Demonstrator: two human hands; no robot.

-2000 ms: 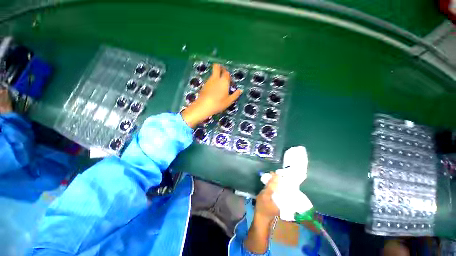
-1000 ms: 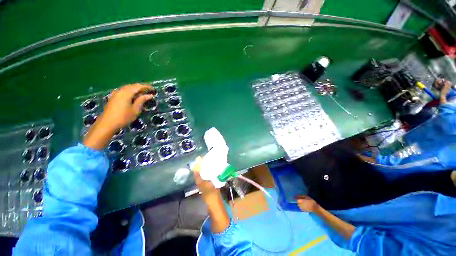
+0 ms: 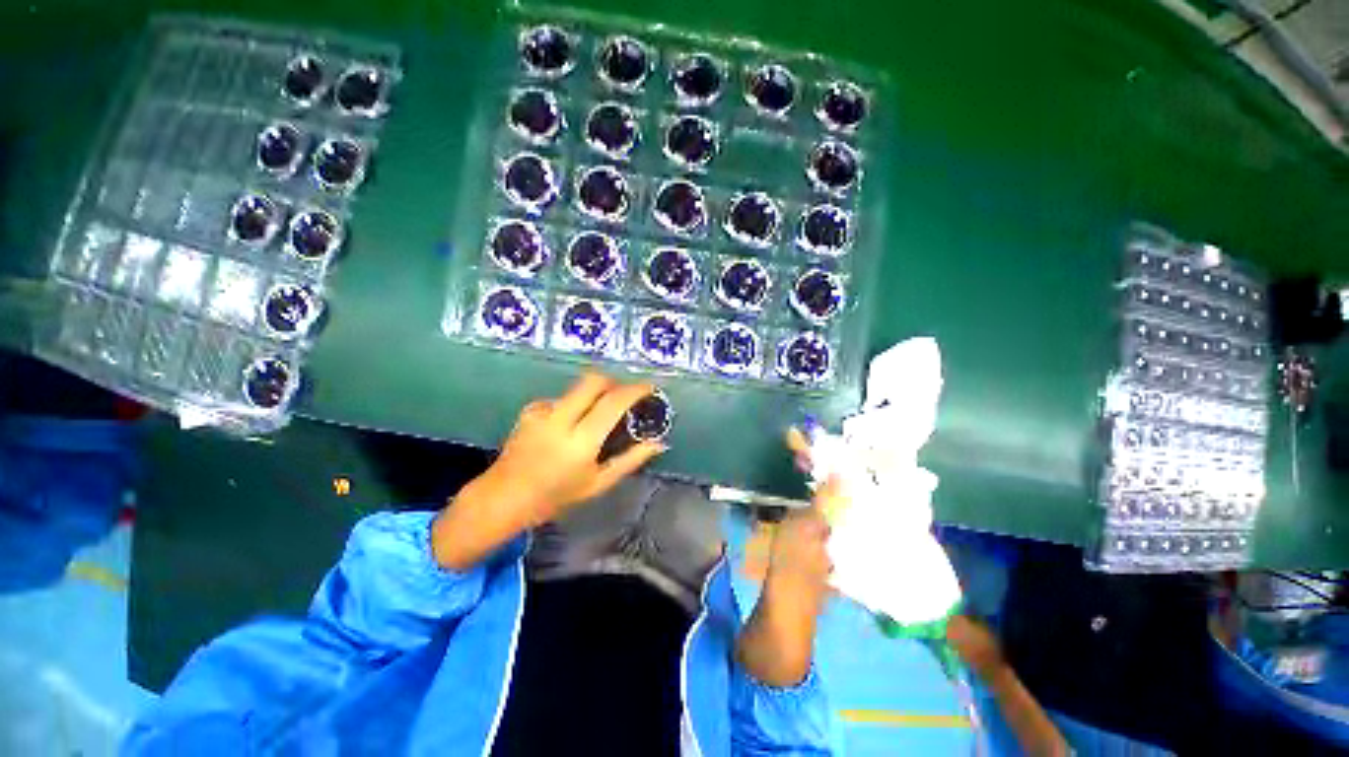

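Observation:
My left hand [image 3: 555, 459] holds a lens unit [image 3: 648, 416] in its fingertips, dark face up, just below the full tray. My right hand [image 3: 799, 569] is closed around a white wipe [image 3: 885, 510] and a tool whose green end [image 3: 920, 627] shows under the wipe. The full blister tray [image 3: 876, 192] lies in front, with dark round units in its pockets and one empty pocket in the second row from the back.
A part-filled blister tray [image 3: 141, 185] lies at the left. A small-part tray [image 3: 1191, 407] lies at the right on the green bench [image 3: 1021, 281]. A pale metal strip [image 3: 755, 497] is at the bench edge. Another person's arm [image 3: 1013, 695] shows at lower right.
My left hand has moved from over the full tray to the bench edge, now with a lens unit in its fingertips. My right hand still holds the wipe and tool. The view has shifted.

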